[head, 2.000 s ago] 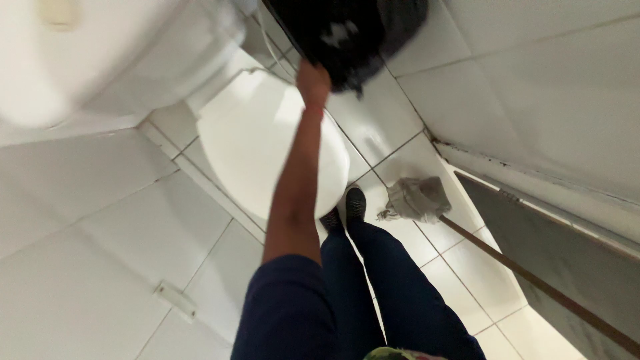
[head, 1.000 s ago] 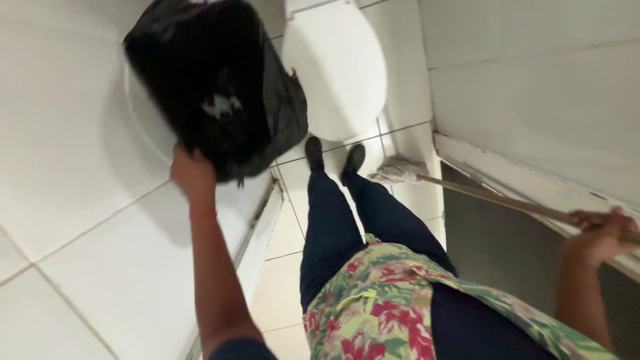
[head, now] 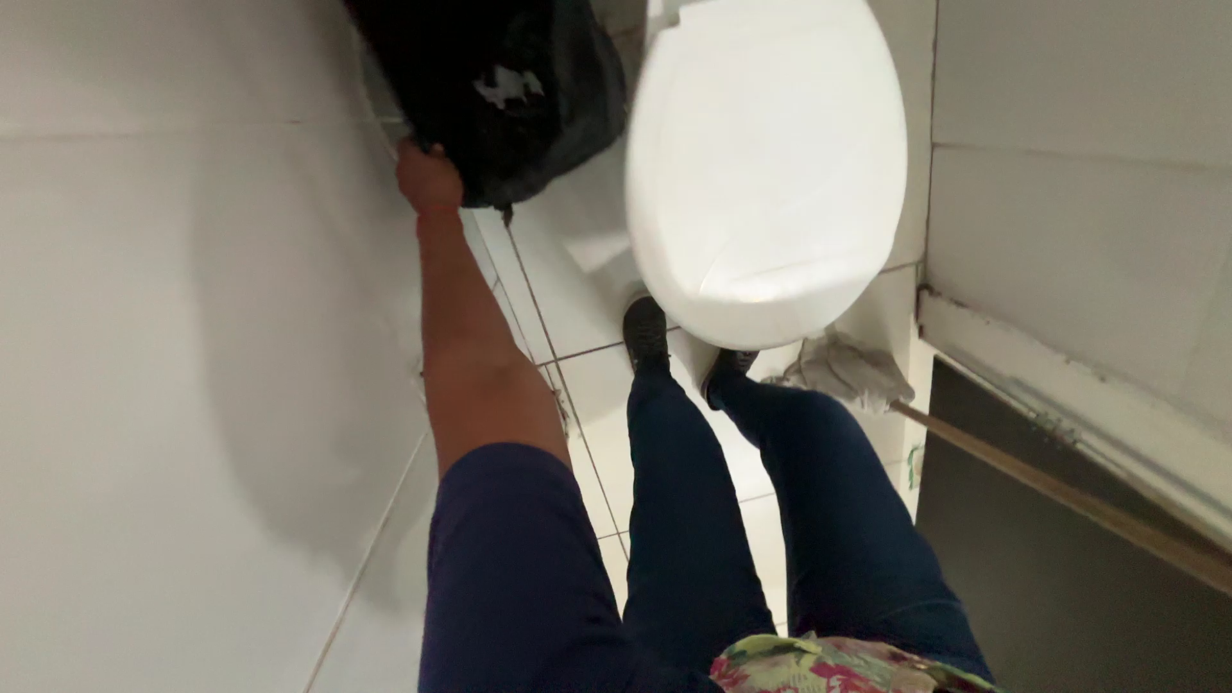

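Note:
At the upper left, my left hand (head: 429,178) grips the near edge of a bin lined with a black plastic bag (head: 568,106). Some pale scrap shows on the black plastic. The bin is beside the left wall, left of a white toilet with its lid down (head: 770,173). A grey mop head (head: 847,373) lies on the floor by my foot at the right, and its wooden handle (head: 1059,491) slants out of the right edge. My right hand is out of view.
White tiled walls (head: 1078,212) stand at both sides. The tiled floor (head: 597,395) shows around my dark shoes (head: 646,332). At the right, a worn white door frame or ledge (head: 1059,395) borders a darker grey floor area (head: 1001,577).
My left hand still has the bin, which was over the toilet's far side two seconds ago and is now at the left wall. My right hand, on the mop handle one second ago, has left the view.

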